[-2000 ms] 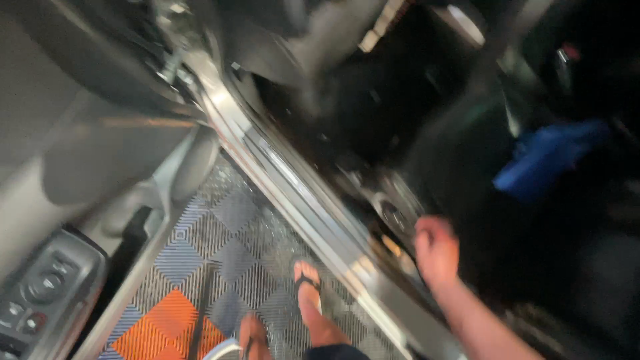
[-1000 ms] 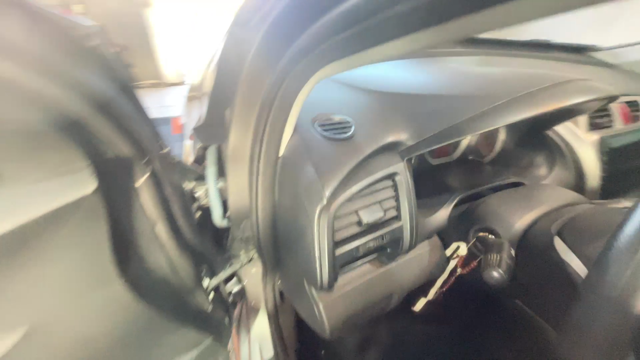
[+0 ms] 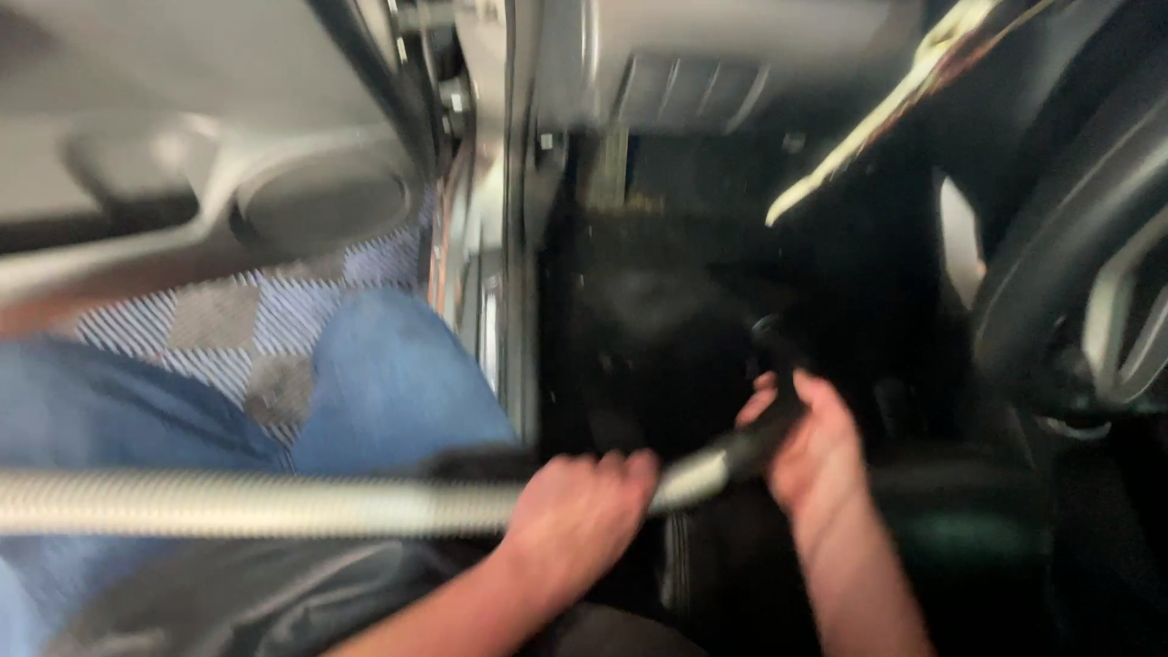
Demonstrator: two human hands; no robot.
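A pale ribbed vacuum hose (image 3: 274,506) runs in from the left edge across my lap. My left hand (image 3: 584,511) is closed around the hose near its end. My right hand (image 3: 812,438) grips the dark nozzle (image 3: 766,429) fitted to it, with the fingers wrapped about its curved part. The nozzle's tip points up and away over the dark driver's footwell (image 3: 657,301) of a car; where it ends is hard to tell in the dark.
The steering wheel (image 3: 1031,237) stands at the right. A yellowish strap (image 3: 867,137) hangs above the footwell. At left are the open car door (image 3: 301,196), the door sill (image 3: 488,338) and patterned floor tiles (image 3: 214,315). My knees in blue jeans (image 3: 392,374) are beside the sill.
The view has swung down from the dashboard to the footwell. Both hands and the hose are now in sight; neither showed a second ago.
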